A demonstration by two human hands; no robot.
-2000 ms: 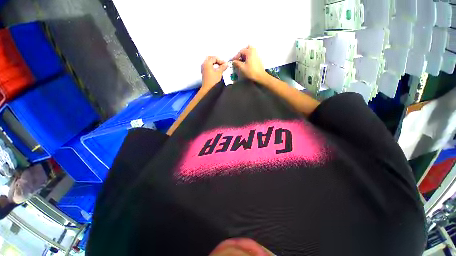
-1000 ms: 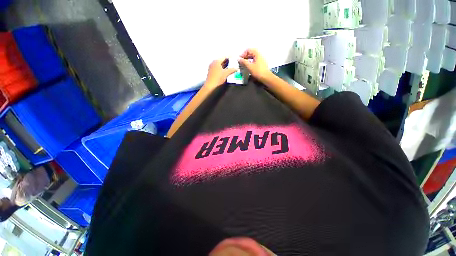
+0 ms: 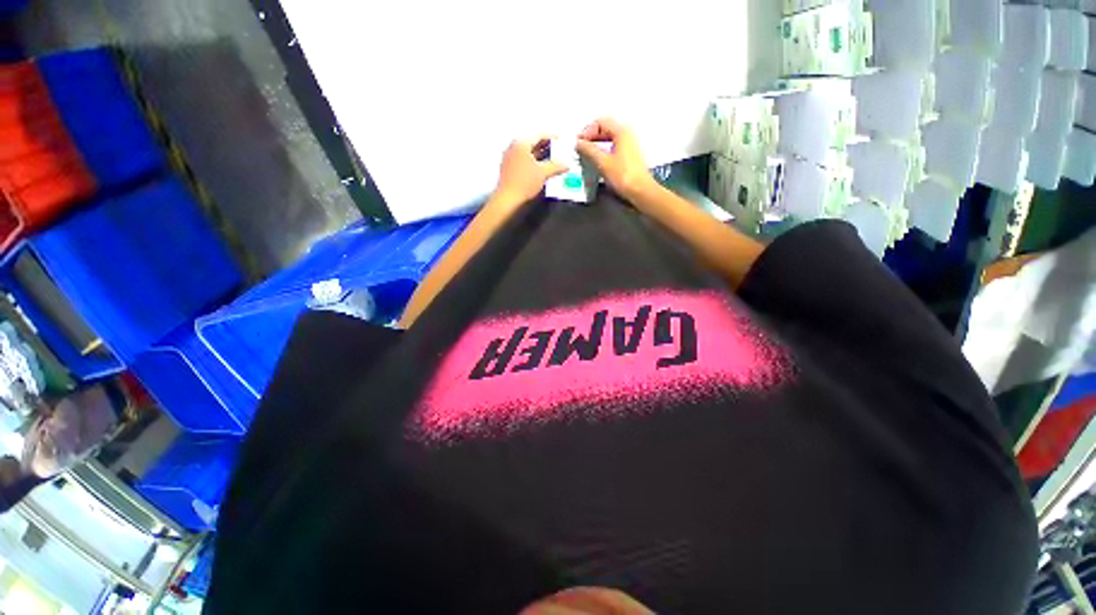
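A small white carton with a green patch (image 3: 572, 183) is held between my two hands at the table's near edge, close to my shirt. My left hand (image 3: 525, 169) grips its left side with the fingertips. My right hand (image 3: 617, 156) has thumb and fingers at its upper right side. The carton's top is partly hidden by my fingers, and I cannot tell what is inside it.
The white table (image 3: 517, 72) has a dark edge. Rows of small cartons (image 3: 742, 156) with raised pale flaps (image 3: 889, 120) stand at the right. Blue totes (image 3: 277, 318) are beside me at the left, with a red-orange tote (image 3: 39, 138) beyond. A hanging pale sheet (image 3: 1040, 312) is at far right.
Since the oldest frame, my left hand has moved slightly right and the carton's green-marked face shows more. Since the middle frame, the hands have hardly moved.
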